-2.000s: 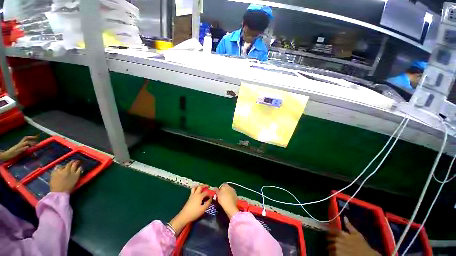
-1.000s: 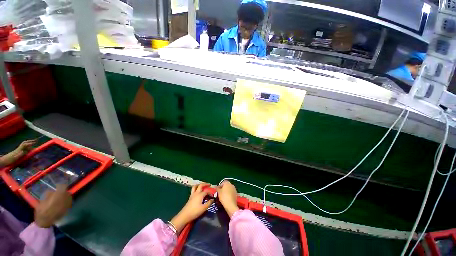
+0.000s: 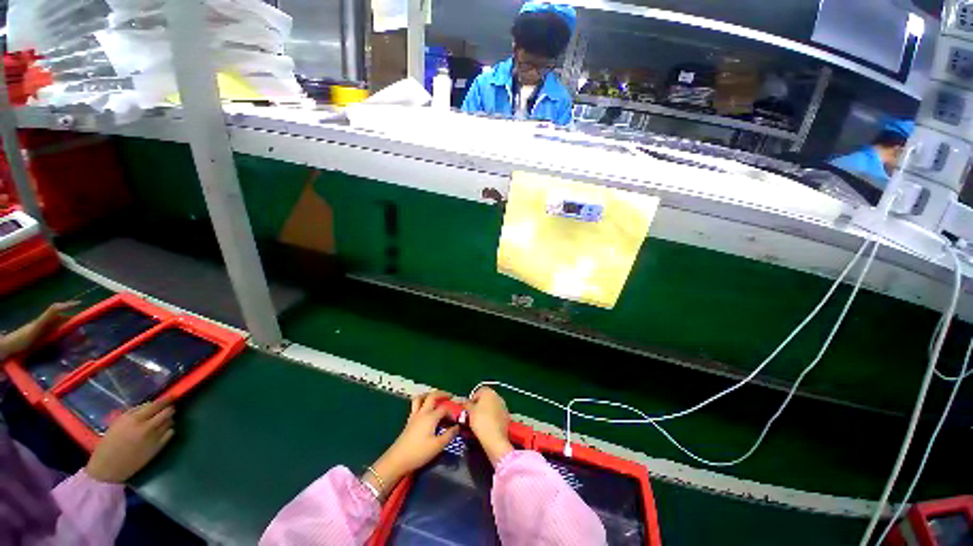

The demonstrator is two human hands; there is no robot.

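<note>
Two dark tablets, the left one (image 3: 443,507) and the right one (image 3: 608,493), lie side by side in red trays (image 3: 649,501) at the bottom centre. Small text lines show on both screens. My left hand (image 3: 425,437) and my right hand (image 3: 489,418) meet at the left tablet's top edge, pinching the small white plug of a USB cable (image 3: 520,392). The fingers partly hide the plug. A second white plug (image 3: 568,449) sits at the right tablet's top edge. My right forearm covers part of the left tablet.
At left, another worker's hands (image 3: 130,439) rest by a paired red tray (image 3: 203,375). White cords hang from the socket tower (image 3: 939,155). A yellow sheet (image 3: 576,251) hangs on the green wall. A metal post (image 3: 229,224) stands left. Another red tray (image 3: 915,525) is at lower right.
The red trays and the hand at lower right have gone from beside mine; part of another tray now shows at the edge. The left worker's hand moved. My hands stay at the plug.
</note>
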